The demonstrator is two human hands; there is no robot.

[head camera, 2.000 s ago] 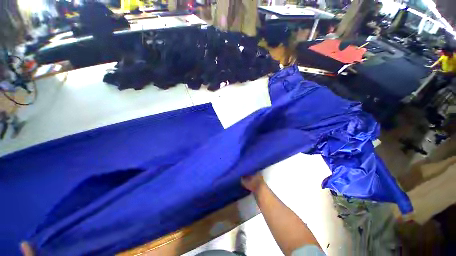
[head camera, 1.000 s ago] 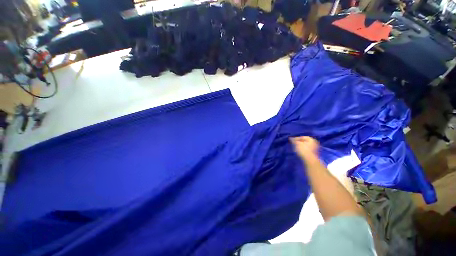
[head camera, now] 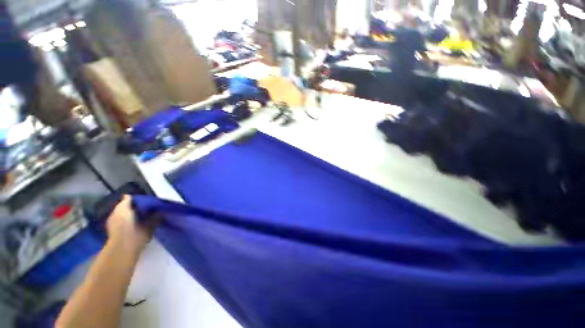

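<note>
My left hand [head camera: 128, 227] is closed on the end of a royal blue fabric ply [head camera: 359, 275], held raised beyond the table's near edge. The ply stretches from my hand to the right rim. Beneath and behind it, the blue lay [head camera: 282, 186] lies flat on the white table. A grey-brown weight [head camera: 246, 136] rests on the far corner of the lay, and a thin dark strip runs along its end. My right hand is out of the picture. The frame is blurred.
A dark navy pile [head camera: 487, 147] lies on the table [head camera: 365, 144] at the right. Blue folded cloth with a white label [head camera: 204, 132] is on the cluttered far end. A blue crate [head camera: 58, 253] stands below at the left, and brown boards lean behind.
The view has swung left to the table's other end. My left hand now holds the ply's end up at the left. The right arm and the crumpled fabric heap have left the view.
</note>
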